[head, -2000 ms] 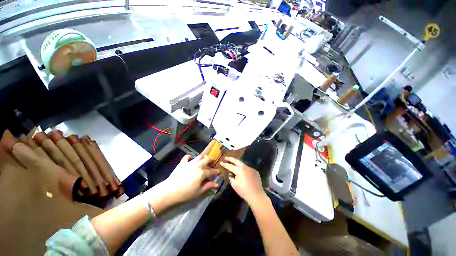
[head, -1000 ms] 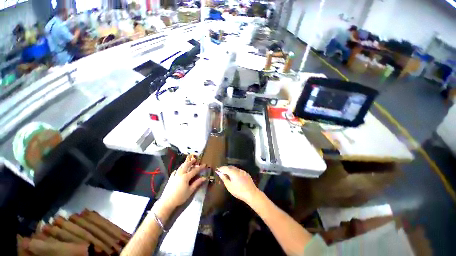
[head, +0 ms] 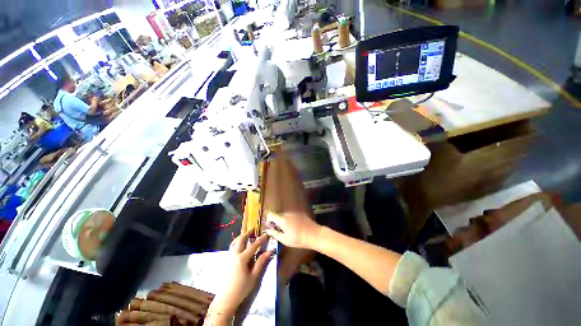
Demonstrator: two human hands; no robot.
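Observation:
A brown leather piece point(head: 285, 181) hangs along the right side of a long yellow template point(head: 252, 210) below the white sewing machine head point(head: 224, 156). My left hand point(head: 245, 264) lies at the template's near end, thumb and fingers spread against the edge of the piece. My right hand point(head: 292, 229) has its fingers curled at the brown piece's edge, close to my left fingertips. A small dark thing shows at my right fingertips; I cannot tell what it is. The needle area is too small to make out.
Rolled brown pieces point(head: 167, 305) lie at lower left, beside a round green-rimmed roll point(head: 89, 234). A control screen point(head: 406, 63) stands right of the machine. White sheets point(head: 519, 270) cover brown pieces at lower right. A person point(head: 75, 108) sits far left.
The view has turned, and the machine and screen appear higher. More of the yellow template shows between the head and my hands. Both hands stay close together at the piece.

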